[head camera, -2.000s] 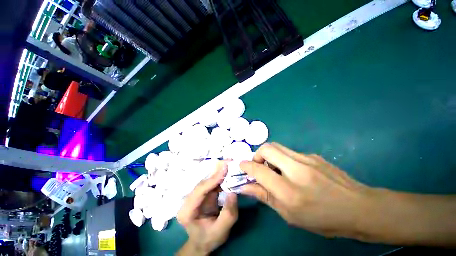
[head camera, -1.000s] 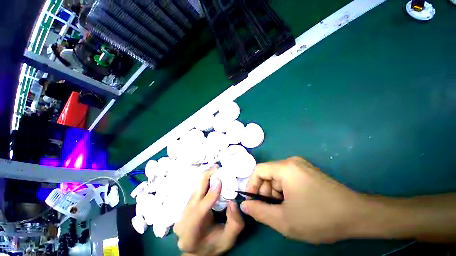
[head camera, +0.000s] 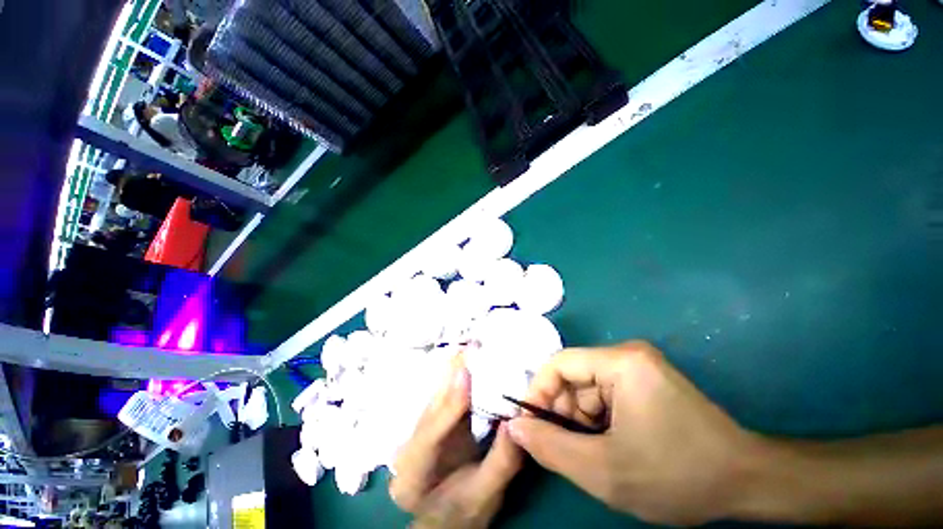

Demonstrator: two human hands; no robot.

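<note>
My left hand (head camera: 451, 455) holds a glossy white round housing (head camera: 492, 389) between thumb and fingers at the near right side of a loose pile of white housings (head camera: 388, 398). My right hand (head camera: 631, 434) grips thin dark tweezers (head camera: 553, 414) like a pen, their tip at the held housing. Glare hides the housing's inner details, and my fingers cover the rear part of the tweezers.
A white disc with a dark and yellow part (head camera: 887, 27) lies at the far right. Beyond the white edge strip (head camera: 579, 145) are a black plastic tray (head camera: 533, 88) and stacked grey trays (head camera: 321, 62). A control box (head camera: 240, 480) stands at left, near purple light.
Two seconds ago both hands were on a housing with no tweezers clearly visible; now my right hand holds tweezers against it. Since one second ago the view has shifted slightly and the hold looks the same.
</note>
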